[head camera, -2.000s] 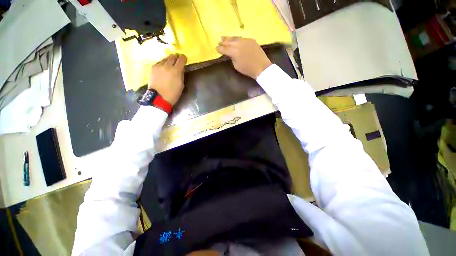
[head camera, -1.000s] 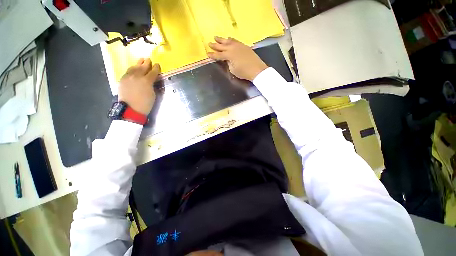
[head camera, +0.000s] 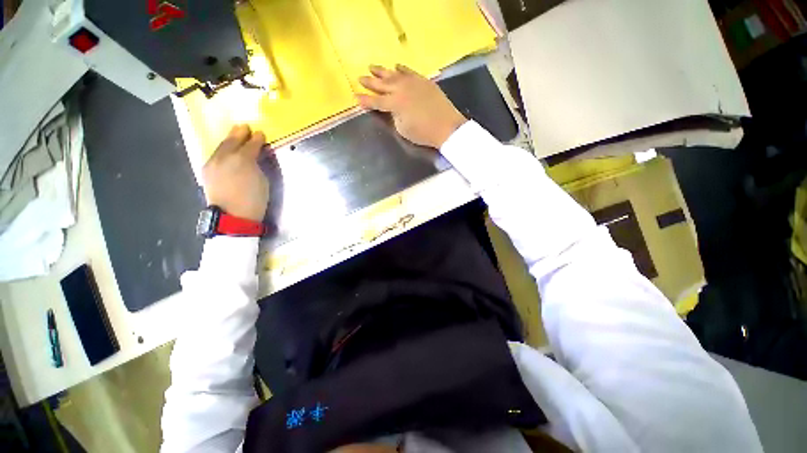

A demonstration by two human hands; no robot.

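A bright yellow panel [head camera: 323, 71] lies under the dark sewing machine head [head camera: 181, 40], its front edge over the shiny metal bed plate [head camera: 341, 168]. A thin reddish-pale edge shows along its front. My left hand [head camera: 237, 177], with a red-strapped watch, rests its fingertips on the panel's front left corner. My right hand [head camera: 411, 104] lies palm down, its spread fingertips on the panel's front edge further right. Neither hand visibly grips it; the left thumb is not clear. The needle area [head camera: 217, 84] is brightly lit, so its detail is lost.
A black phone [head camera: 89, 314] and thread snips [head camera: 54, 339] lie at left, below loose grey-white sheets [head camera: 44, 195]. A pale stack [head camera: 619, 75] stands at right. Tan panels with dark patches [head camera: 677, 252] hang beside my lap.
The yellow panel has shifted left and slightly up relative to the bed plate, uncovering more metal. My left hand has moved left with its corner; my right hand stays on the front edge.
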